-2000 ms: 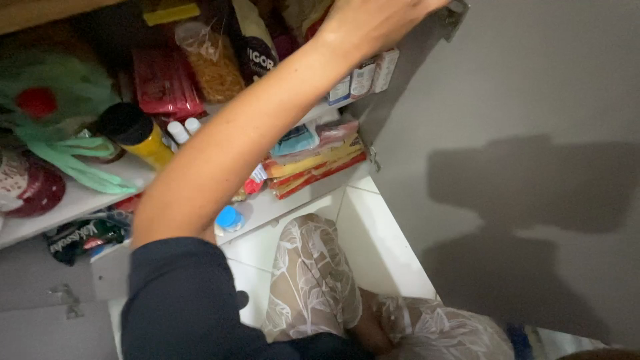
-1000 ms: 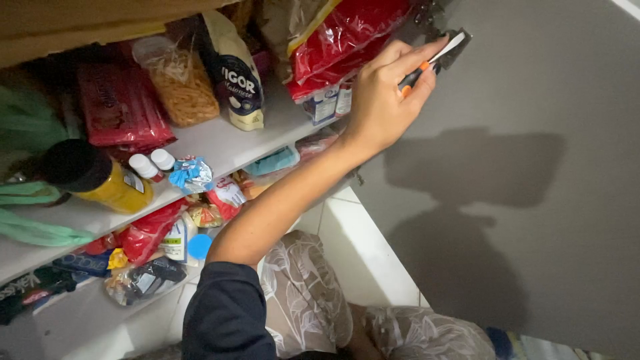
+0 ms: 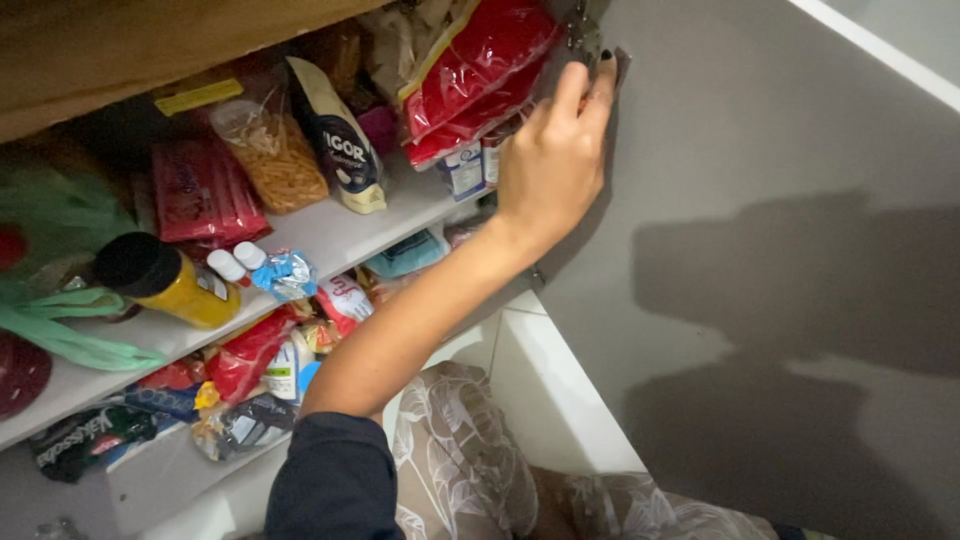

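Observation:
My left hand (image 3: 555, 154) reaches up to the metal hinge (image 3: 581, 34) at the edge of the grey cabinet door (image 3: 750, 150). Its fingers are closed around a small tool (image 3: 584, 104), of which only a bit of orange shows; the rest is hidden by the hand. One dark-nailed fingertip lies by the hinge plate on the door. Just left of the hand are a shiny red plastic package (image 3: 480, 82) and a small white-and-blue carton (image 3: 463, 171) on the upper shelf. My right hand is out of view.
The upper shelf (image 3: 409, 206) holds a Vigor pouch (image 3: 341, 142), a bag of pasta (image 3: 274, 154), red packets (image 3: 199, 191), a yellow bottle with black cap (image 3: 169, 277) and a green plastic bag (image 3: 60, 202). More packages crowd the lower shelf. My knees (image 3: 465, 457) are below, by white tiles (image 3: 555, 390).
The view has shifted. Two seconds ago my left hand was at the frame's top edge; one second ago it held an orange-and-black tool by the hinge. It remains there, now hiding most of the tool.

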